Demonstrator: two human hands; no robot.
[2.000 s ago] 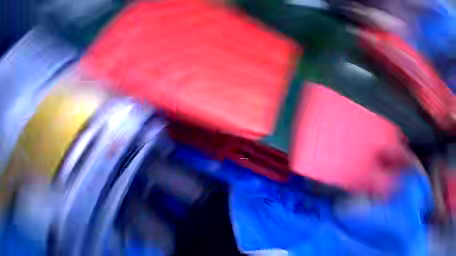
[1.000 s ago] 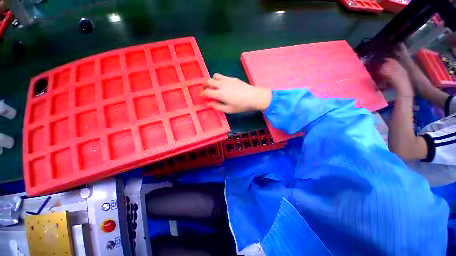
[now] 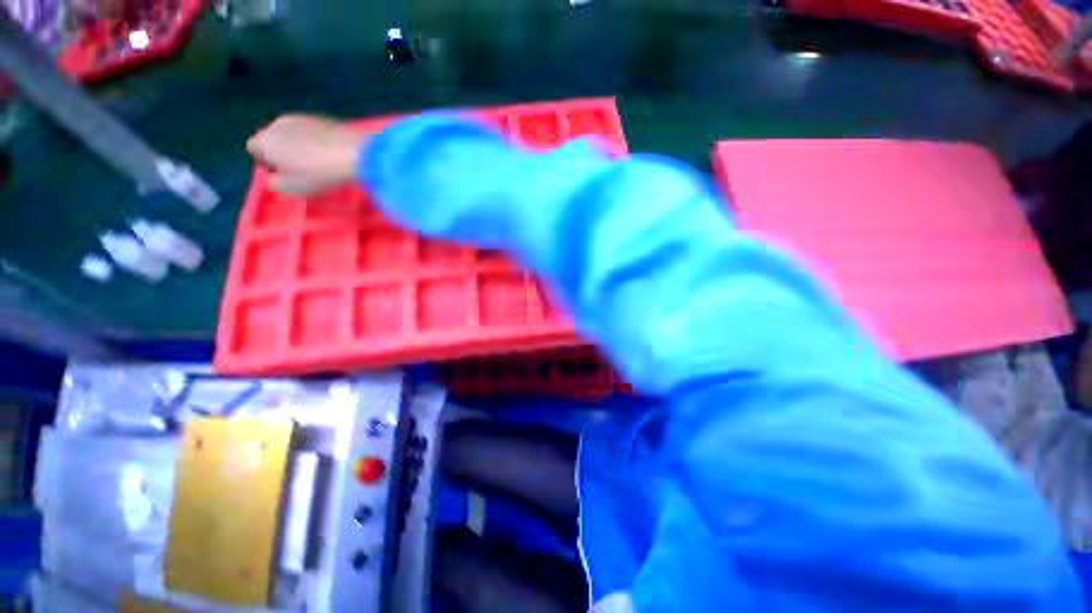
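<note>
A red pocket tray (image 3: 407,350) lies on the green bench in front of me, and its visible pockets look empty. My right hand (image 3: 309,153), bare below a blue sleeve, is over the tray's far left corner with its fingers curled down. Blur and the hand itself hide that corner pocket, and I cannot tell if the fingers hold anything. My forearm crosses the tray and covers its right part. My left hand is not in view.
A pink foam pad (image 3: 886,240) lies right of the tray. Small white bottles (image 3: 138,252) are at left. The white machine (image 3: 108,479) has a yellow plate (image 3: 228,509) and red button (image 3: 369,469). Dark red crates (image 3: 527,374) are under the tray edge. Another person's clothing (image 3: 1018,419) shows at right.
My right hand has moved from the tray's right side to its far left corner, where a black disc showed before. The view has shifted, with more of the machine showing.
</note>
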